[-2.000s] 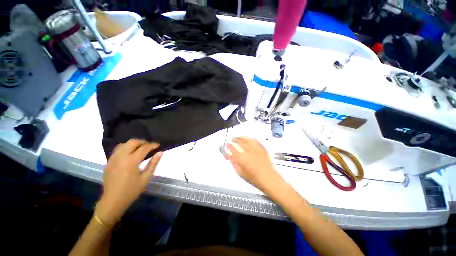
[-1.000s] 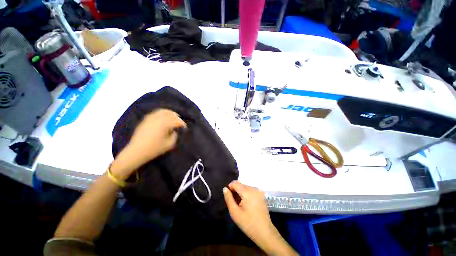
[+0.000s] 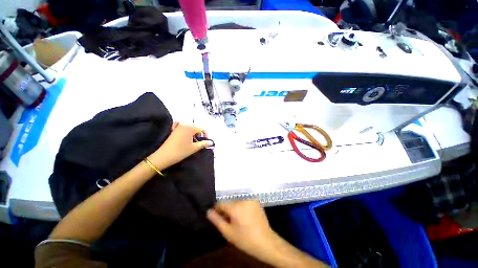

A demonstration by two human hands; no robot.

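Observation:
A plain black fabric piece (image 3: 112, 141) lies on the white table left of the needle and hangs over the front edge. A small part of a white cord (image 3: 103, 182) shows on it beside my left forearm. My left hand (image 3: 183, 141) pinches the cloth's right edge just below the presser foot and needle (image 3: 212, 109), apart from them. My right hand (image 3: 241, 222) pinches the lower right edge near the table's front edge. My left forearm lies across the cloth and hides part of it.
Thread snips (image 3: 266, 142) and red and orange-handled scissors (image 3: 306, 141) lie right of the needle. A pink holder (image 3: 194, 18) stands above the machine head. A black bundle (image 3: 133, 39) lies behind, a flask (image 3: 20, 81) at far left. A blue bin (image 3: 324, 235) is under the table.
The view has shifted right. My left hand has moved from the middle of the cloth to its right edge near the needle. The cord loop, earlier fully visible, is now mostly hidden.

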